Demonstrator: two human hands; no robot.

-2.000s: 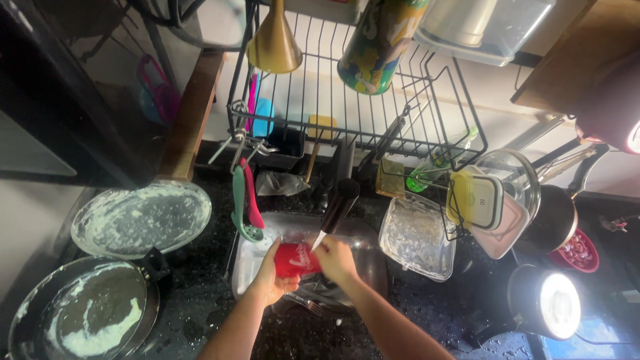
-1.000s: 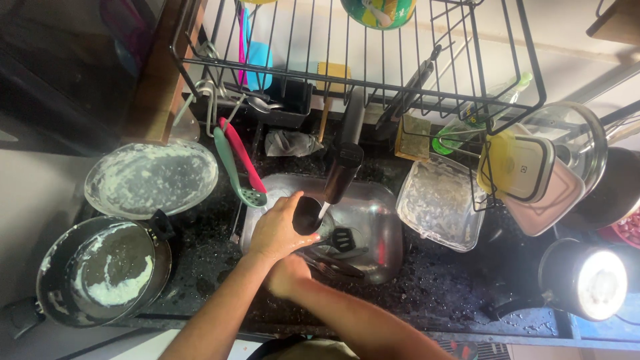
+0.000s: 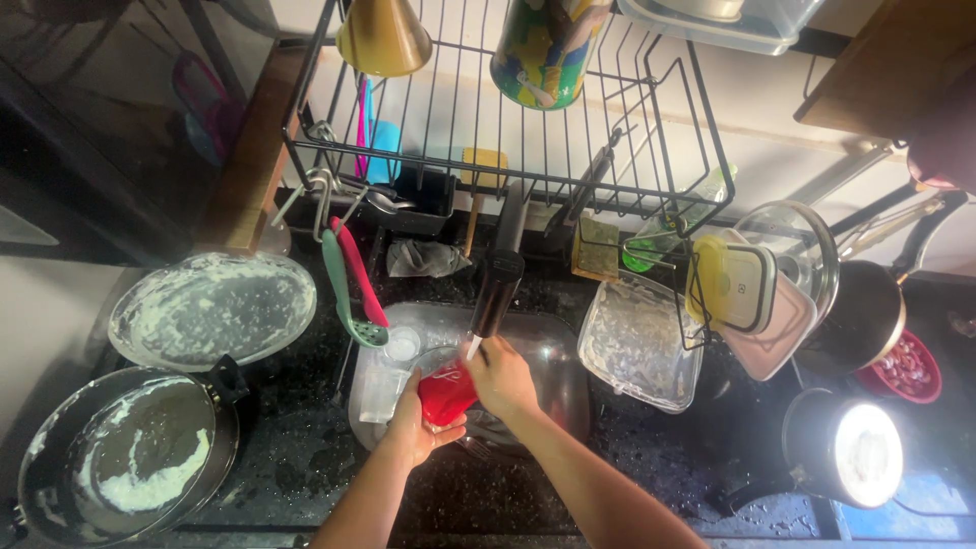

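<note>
Under the black faucet [image 3: 499, 286], a thin stream of water runs down to a red cup [image 3: 446, 393] that bears white writing. My left hand [image 3: 418, 427] grips the cup from below and the left. Against its upper right side lies my right hand [image 3: 499, 377], fingers bent near the rim; whether it holds anything is hidden. Both hands are over the steel sink [image 3: 560, 358]. Inside the sink, a clear plastic container [image 3: 381, 394] and a small clear cup [image 3: 402, 344] sit left of the cup, with a fork [image 3: 476, 446] and dark utensils below.
A frying pan [image 3: 130, 457] and an oval glass dish [image 3: 213, 311], both with white residue, stand at left. Right of the sink is a smeared rectangular container [image 3: 642, 339]. A black wire rack [image 3: 488, 164] hangs above, with a green slotted spoon [image 3: 339, 282] below it. A pot [image 3: 812, 438] stands at right.
One second ago a dark round opening faced up between my hands under the faucet; now the red cup's side shows. My right hand has moved up beside the stream, and my left hand is lower.
</note>
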